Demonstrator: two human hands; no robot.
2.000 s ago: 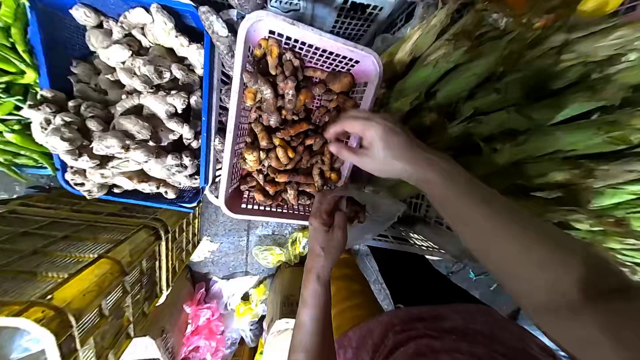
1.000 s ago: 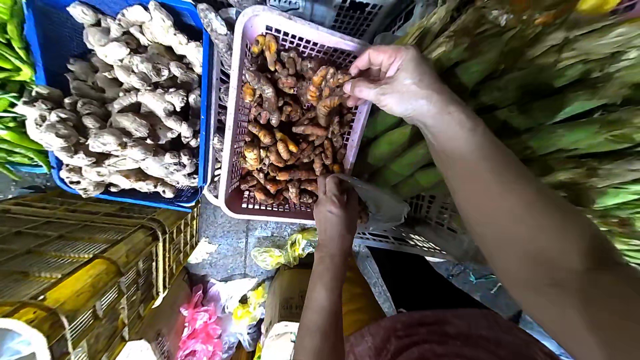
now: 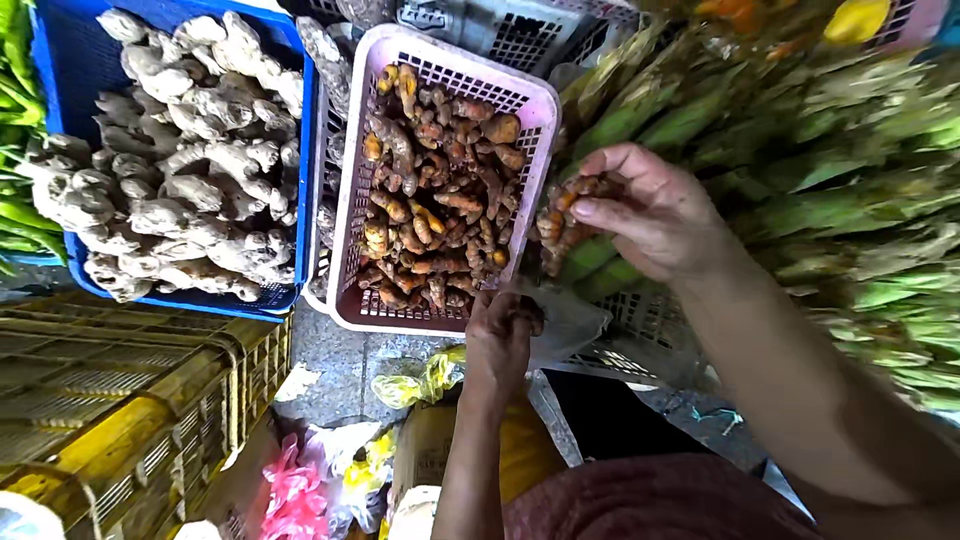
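Observation:
A pink plastic basket [image 3: 544,161] holds many turmeric roots [image 3: 442,202]. Just right of its rim, my right hand [image 3: 652,210] grips a branched turmeric root [image 3: 559,217] between thumb and fingers, over green corn husks. At the basket's near right corner is my left hand [image 3: 501,330], its fingers closed on a clear plastic bag [image 3: 566,322] that spreads to the right. A dark root piece shows at the left hand's fingers; whether it is gripped or inside the bag, I cannot tell.
A blue basket [image 3: 304,187] of ginger roots [image 3: 195,165] stands to the left, with green peppers [image 3: 19,150] beyond. Leafy corn ears [image 3: 787,172] fill the right side. Yellow crates [image 3: 112,427] stand at lower left. Pink plastic bags [image 3: 296,487] and yellow bags [image 3: 431,379] lie near my body.
My right hand was empty over the basket, then held a turmeric root at its right side; now it is right of the rim with the root. My left hand stays near the basket's near edge.

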